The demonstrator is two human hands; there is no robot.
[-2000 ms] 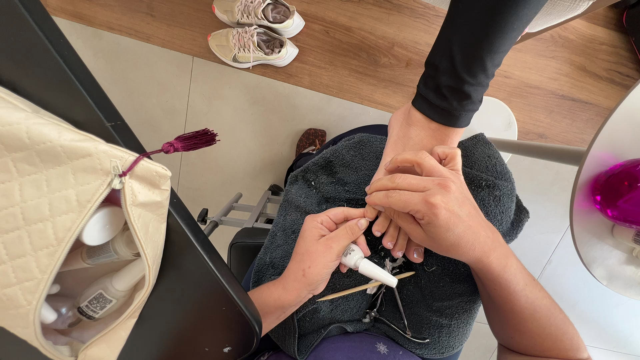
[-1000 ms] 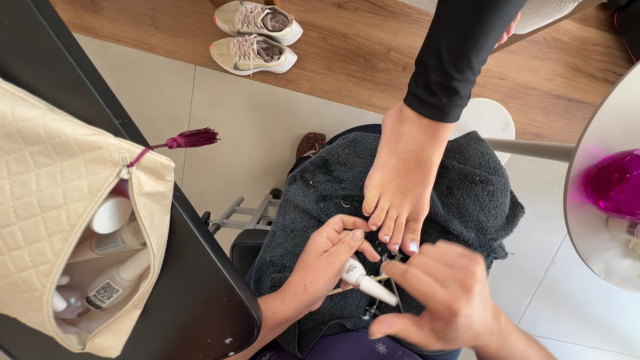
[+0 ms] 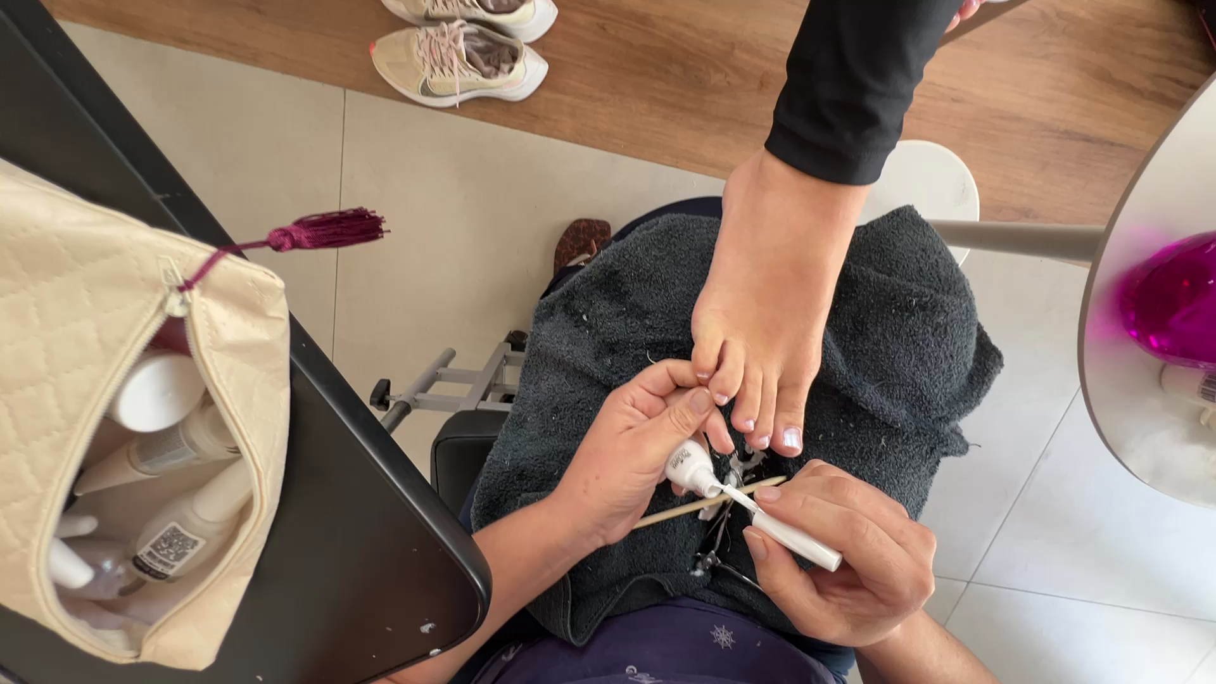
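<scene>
My left hand (image 3: 655,437) holds a small white nail polish bottle (image 3: 691,467), tilted, while its fingertips touch the smallest toes of another person's bare foot (image 3: 769,294). Between the thumb and fingers of my right hand (image 3: 845,560) is the white cap of a polish brush (image 3: 796,539), its brush end at the bottle's mouth. The foot rests on a dark grey towel (image 3: 608,332) over my lap; its big toenail looks pale and shiny. A wooden stick (image 3: 665,516) and a metal tool (image 3: 736,573), partly hidden, lie on the towel below the toes.
At left, a black table (image 3: 380,560) bears an open cream quilted pouch (image 3: 57,313) with several bottles and tubes. A round tray (image 3: 1121,399) at right holds a magenta container (image 3: 1173,299). Beige sneakers (image 3: 461,62) stand on the floor beyond.
My right hand has left the toes and moved down to the bottle. The cap, seated on the bottle two seconds ago, is now off it in my right hand.
</scene>
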